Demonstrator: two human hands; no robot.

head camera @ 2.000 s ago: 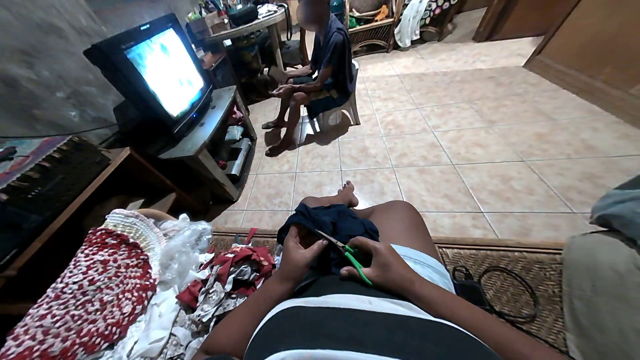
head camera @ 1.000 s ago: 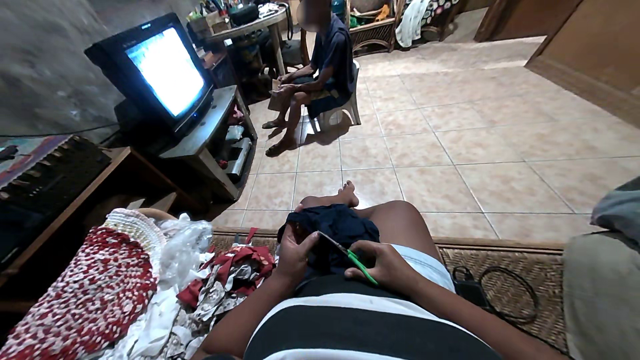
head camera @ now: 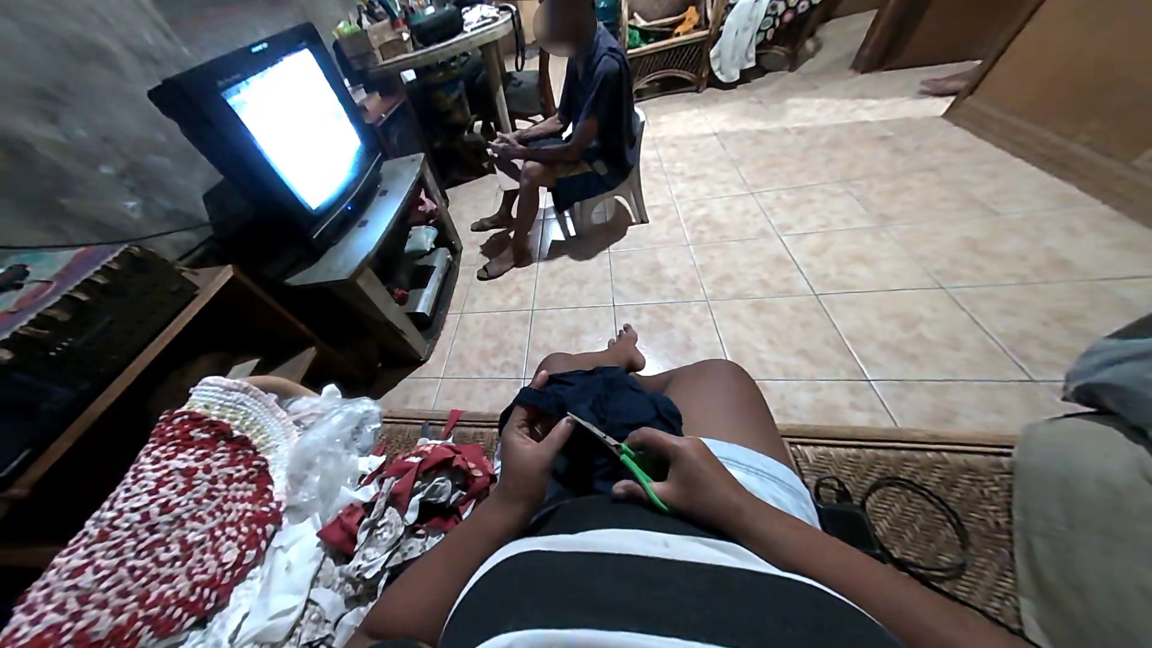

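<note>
A dark navy cloth (head camera: 612, 405) lies bunched over my lap. My left hand (head camera: 531, 441) pinches an edge of it between thumb and fingers. In my right hand (head camera: 679, 472) is a pair of scissors with green handles (head camera: 641, 475), fingers around the grips. The blades point up and left, with their tips beside my left thumb at the cloth. Whether the blades are cutting the fabric cannot be told.
Left of me lie a red and white woven rag rug (head camera: 171, 513), a clear plastic bag (head camera: 333, 441) and red and white fabric scraps (head camera: 441, 477). A black cable (head camera: 963, 531) rests on the woven seat at right. Ahead, a person (head camera: 589, 117) sits near a television (head camera: 301, 126).
The scissors in my right hand have shifted slightly at the cloth. The seated person's hands have moved in front of them. A foot now shows by the doorway at the upper right.
</note>
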